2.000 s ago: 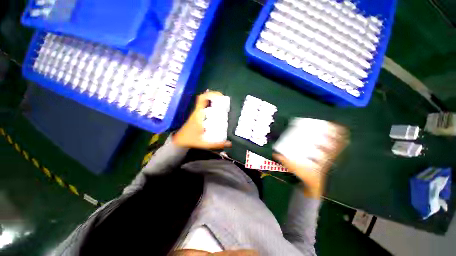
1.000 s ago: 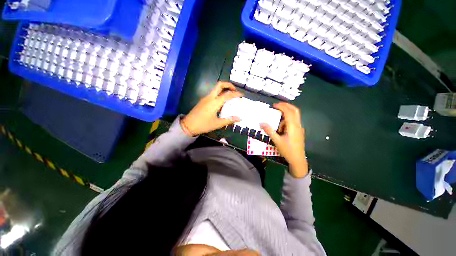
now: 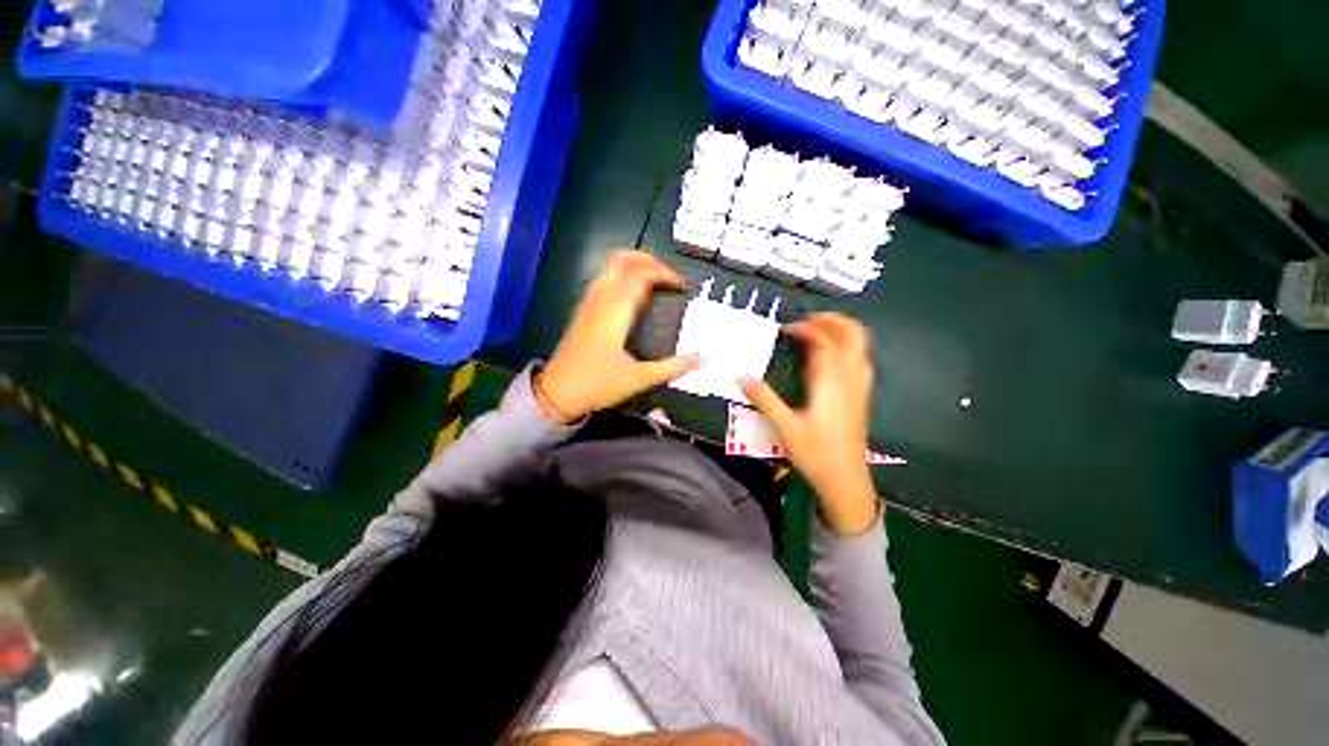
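A row of white power adapters [image 3: 726, 347] is side by side between my hands, pins pointing away from me. My left hand [image 3: 612, 338] is at its left side, thumb on the near left part. My right hand [image 3: 824, 391] is at its right side, thumb at the near right corner, fingers raised and slightly blurred. Just beyond lies an adapter group [image 3: 787, 211] on the green mat, several white units packed together with pins showing. A white label sheet with red marks [image 3: 754, 433] lies at the bench edge, partly behind my right hand.
The lower left tray [image 3: 488, 299] holds rows of adapters, with the upper left tray [image 3: 219, 61] over it. The right tray [image 3: 904, 163] holds more rows. Two loose adapters [image 3: 1221, 373] lie at the right, near a whitish object [image 3: 1302, 293] and a blue tissue box [image 3: 1283, 503].
The held row has turned: its pins pointed toward me a second ago and now point away. Since two seconds ago, the adapter group beyond has grown and sits farther from me.
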